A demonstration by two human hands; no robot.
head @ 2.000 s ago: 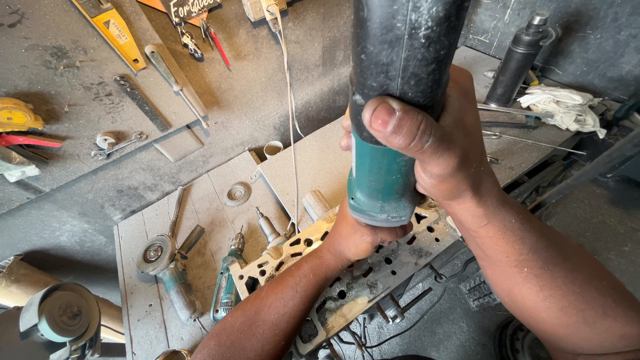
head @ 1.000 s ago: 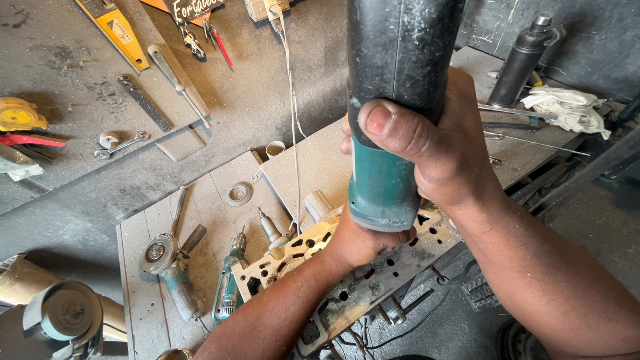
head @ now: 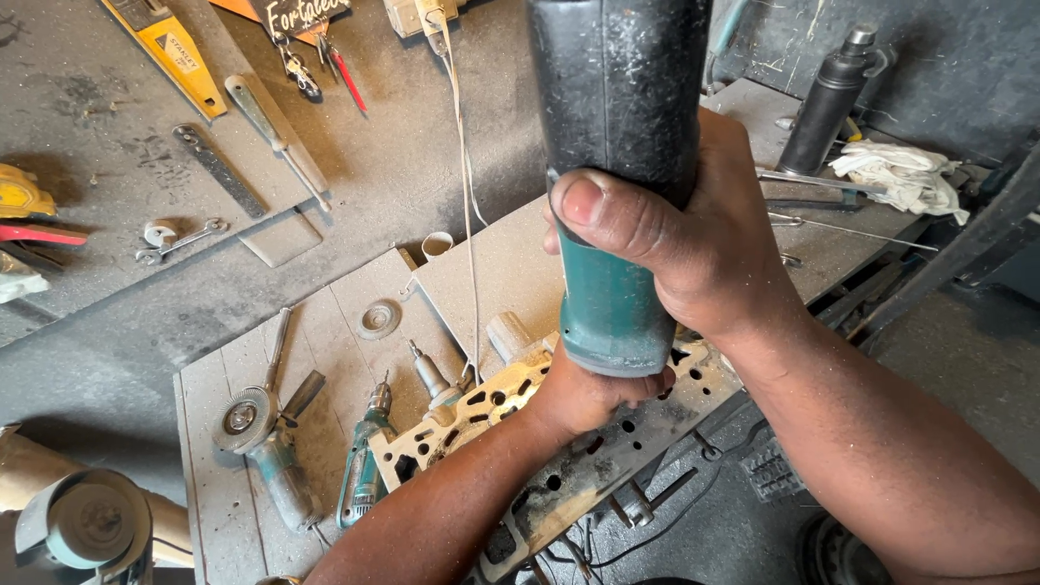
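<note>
A teal and black power tool (head: 617, 301) stands nearly upright at the centre of the head view. My right hand (head: 691, 227) is wrapped around its body, with the thumb across the front. Below it, my left hand (head: 597, 390) is at the tool's lower end, its fingers mostly hidden; its exact hold cannot be made out. Beneath both lies a metal cylinder head (head: 585, 463) with many holes, set at a slant, its surface partly pale and partly dark. Whatever is at the tool's working end is hidden.
On the dusty bench (head: 325, 341), left, lie an angle grinder (head: 280, 479), a teal drill (head: 366, 463) and a disc (head: 379, 319). A bench grinder (head: 93, 520) is at lower left. A black bottle (head: 833, 101) and white cloth (head: 902, 175) are at upper right. A cable (head: 467, 203) hangs behind.
</note>
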